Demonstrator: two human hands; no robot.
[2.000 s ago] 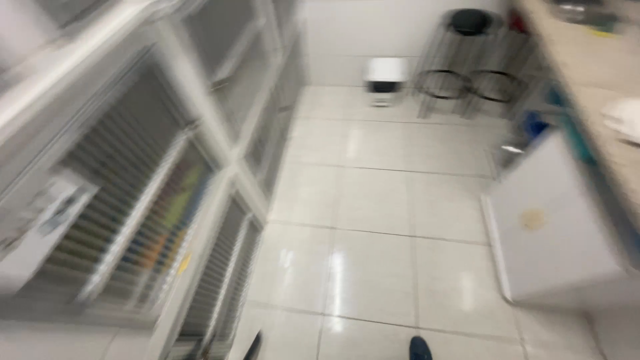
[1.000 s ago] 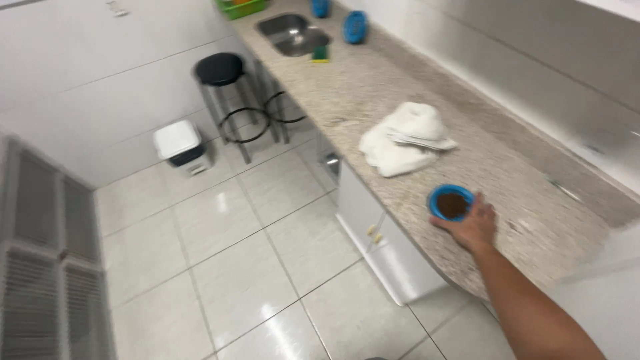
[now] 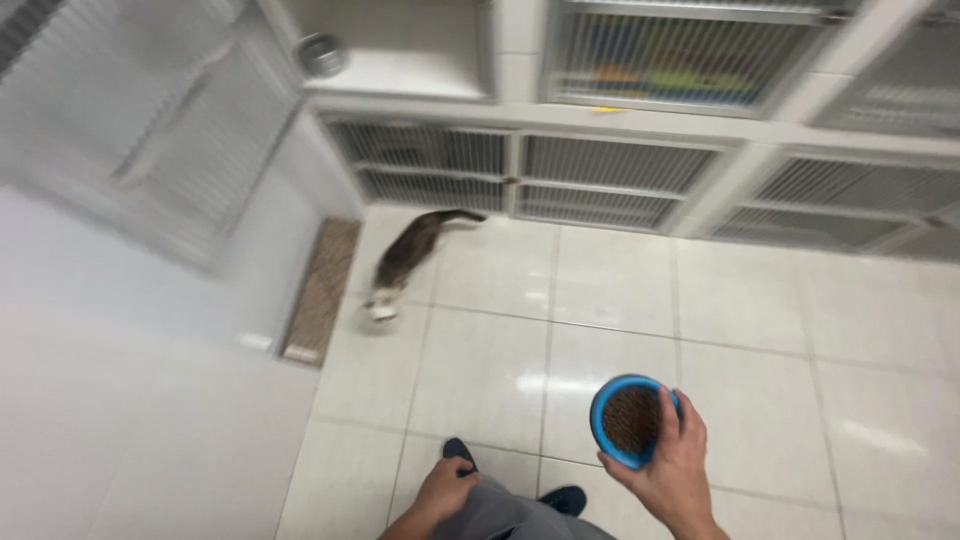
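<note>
My right hand point(image 3: 671, 461) grips the rim of a round blue bowl point(image 3: 602, 431), thumb on the near side and fingers over the far right edge. Brown dry kibble point(image 3: 631, 420) fills the bowl, which is held above the tiled floor. My left hand point(image 3: 444, 489) hangs low over my leg, its fingers curled; nothing can be seen in it. A brown and white cat point(image 3: 409, 255) stands on the floor at the left, its head toward me and its dark tail toward the cages.
Barred white cages point(image 3: 619, 187) line the far side, colourful cloth inside one. A metal bowl point(image 3: 322, 55) sits in an open compartment. At the left, a brown mat or board point(image 3: 324, 292) lies beside the white wall. My dark shoes point(image 3: 564, 500) are below.
My right hand has taken the blue bowl from over the stone counter to above the floor. The view has swung from the counter to the cages; the cat and my left hand now show.
</note>
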